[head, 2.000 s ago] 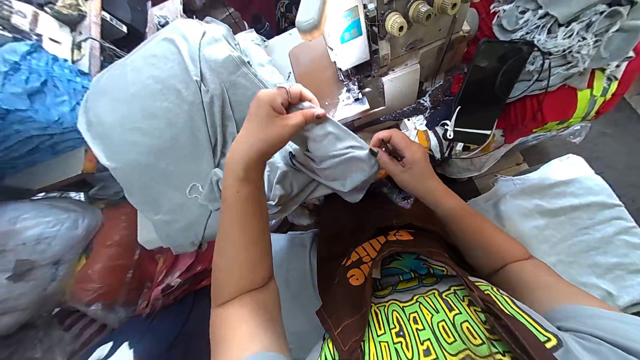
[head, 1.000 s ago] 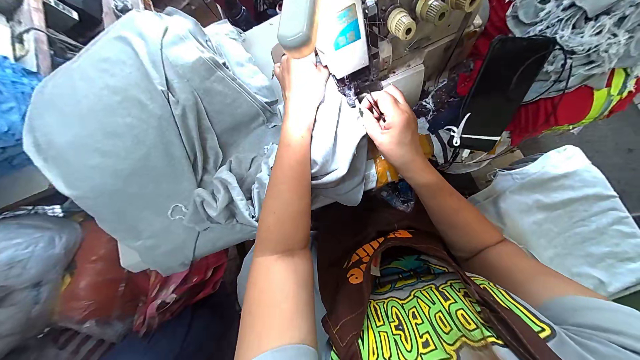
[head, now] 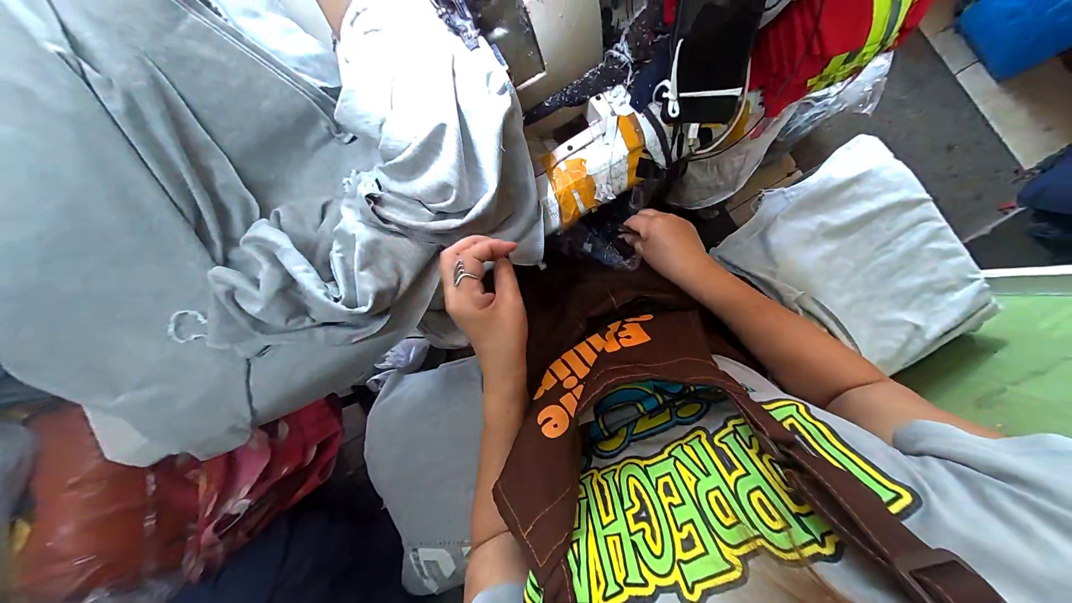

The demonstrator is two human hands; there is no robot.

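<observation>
Grey fabric (head: 435,159) lies bunched and draped over the work surface at left and centre, with a frayed edge and a loose loop of thread. My left hand (head: 483,280), a ring on one finger, is at the fabric's lower edge, thumb and fingertips bent toward each other; whether it pinches anything is unclear. My right hand (head: 662,243) is at a dark, crinkled plastic bag (head: 611,239) below a taped white part (head: 590,167). Its fingertips are partly hidden in shadow, and a small dark item may be between them. Part of the sewing machine (head: 561,42) shows at the top.
A black phone (head: 716,50) with a white cable stands beyond my right hand. Folded pale fabric (head: 863,243) lies at right, near a green surface (head: 1005,360). Red cloth with a reflective yellow strip (head: 837,50) is at upper right. Plastic-wrapped red bundles (head: 100,494) lie at lower left.
My left hand has come away from beside the machine head, back toward my body. My right hand has moved down from near the needle area to the dark plastic bag. The view has shifted downward.
</observation>
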